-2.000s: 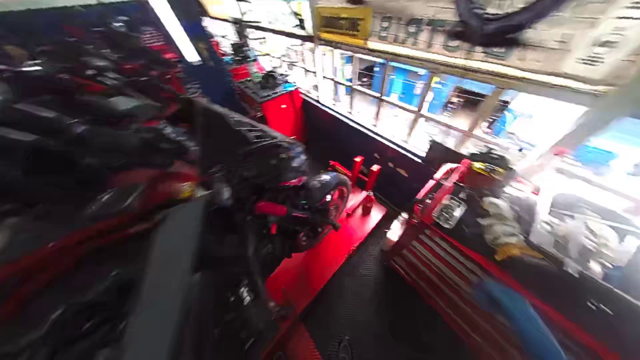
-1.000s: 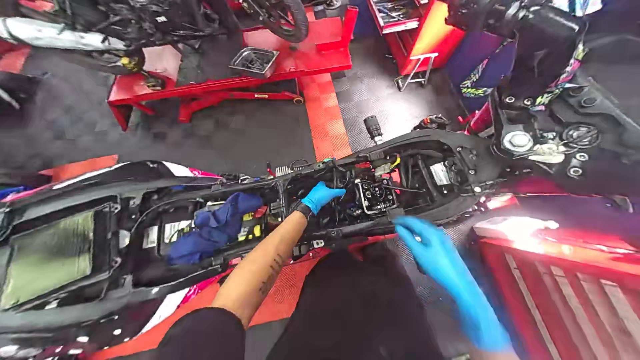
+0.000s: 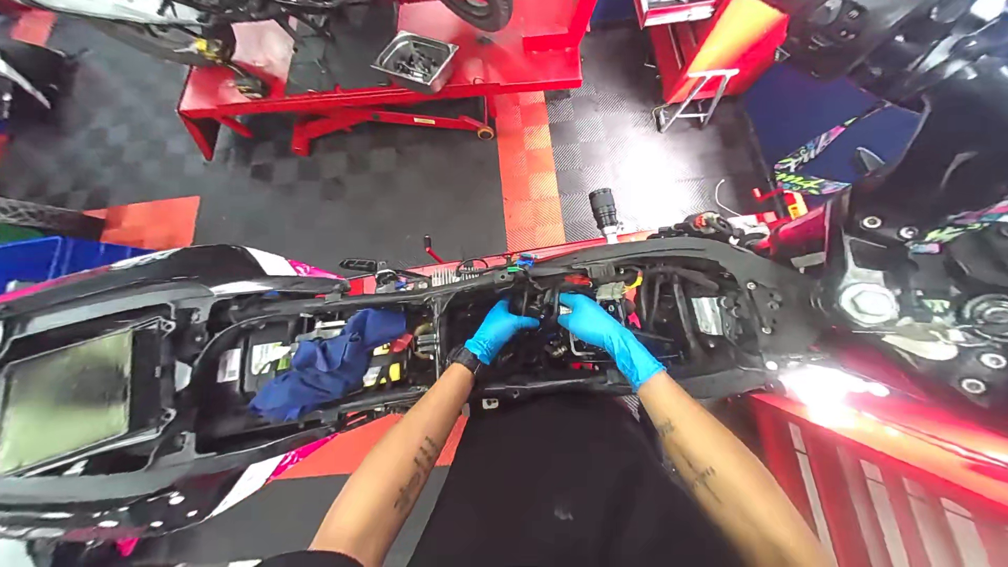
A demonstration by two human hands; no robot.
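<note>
Both of my hands wear blue gloves and reach into the open middle of a motorcycle frame point(image 3: 669, 252). My left hand point(image 3: 499, 329) touches black parts in the bay, thumb pointing right. Close on its right, my right hand point(image 3: 600, 324) has its fingertips at a dark part point(image 3: 539, 303) between the two hands. Whether either hand grips that part cannot be told, as the fingers and dark parts blend. Right of my right hand are hoses and a yellow connector point(image 3: 634, 283). A crumpled blue cloth point(image 3: 331, 366) lies over the battery area to the left.
Across the floor stands a red motorcycle lift point(image 3: 354, 98) with a metal tray of parts point(image 3: 416, 61). A black work lamp point(image 3: 604, 206) rises from the frame's far side. A red tool cabinet point(image 3: 874, 488) is at lower right, the handlebar clamp area point(image 3: 870, 303) at right.
My right hand has moved left from beside the frame into the bay, close to my left hand. The view has swung down from the workshop since the earliest frame.
</note>
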